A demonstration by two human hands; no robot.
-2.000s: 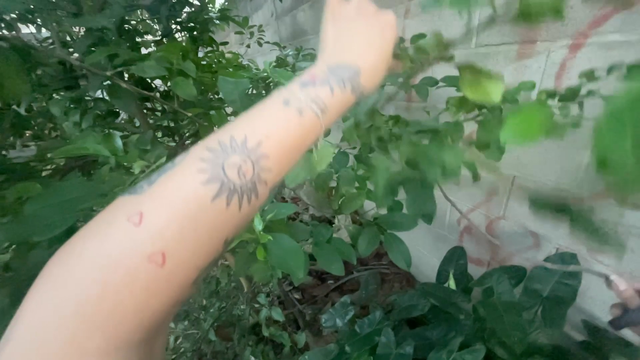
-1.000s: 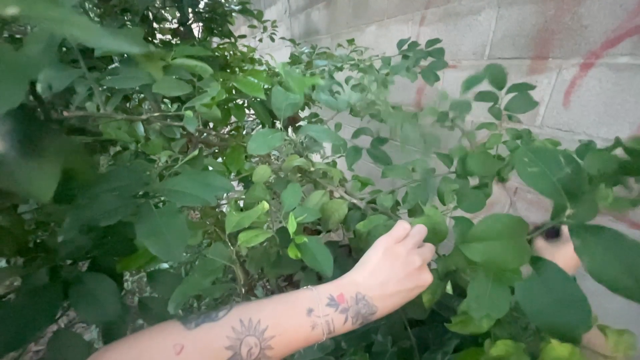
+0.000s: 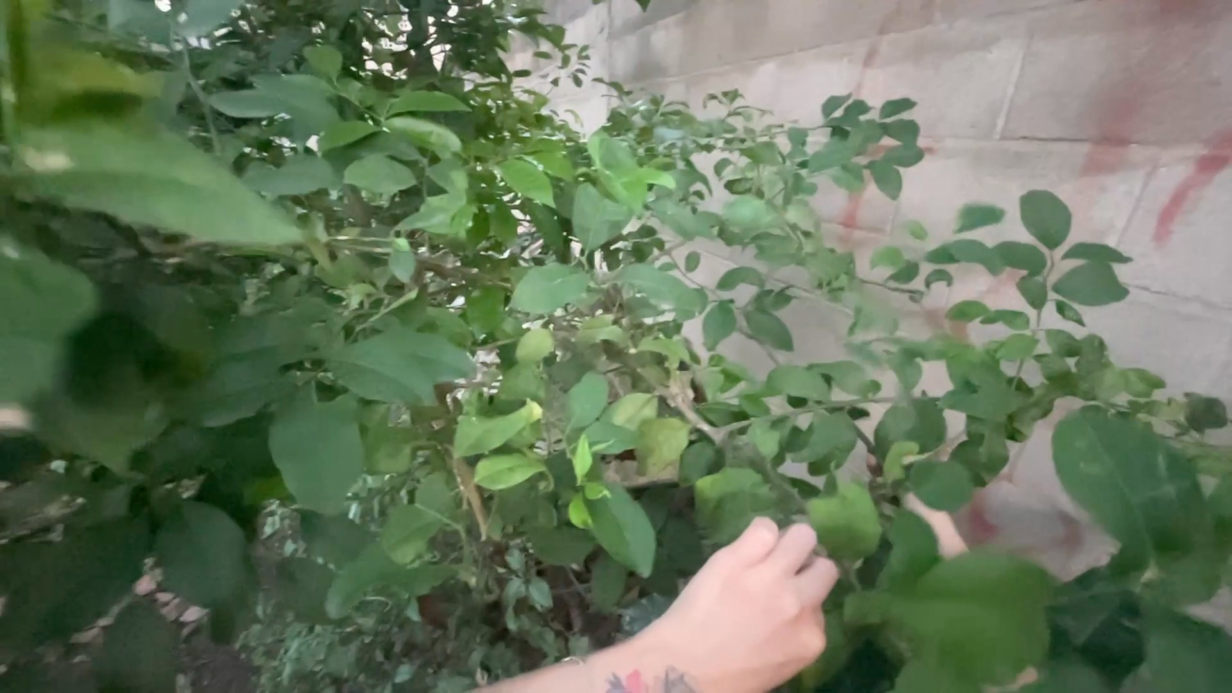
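Observation:
My left hand [image 3: 756, 611] comes in from the bottom edge, its fingers curled at a leafy branch of the shrub [image 3: 842, 520]. The fingertips face away, and leaves surround them, so the exact grip point is hidden. Part of my right hand [image 3: 936, 525] shows as a small patch of skin behind leaves to the right of the left hand. Leaves cover the rest of it, and whatever it holds cannot be seen.
A concrete block wall [image 3: 962, 87] with red paint marks rises behind the shrub on the right. Dense foliage [image 3: 395, 366] fills the left and middle. Large blurred leaves [image 3: 144, 183] hang close at the upper left. Brown ground [image 3: 207, 659] shows at the lower left.
Two seconds ago my left arm reached up across the view; the hand then came down to the branches and remains among them. My right hand has become mostly hidden behind leaves.

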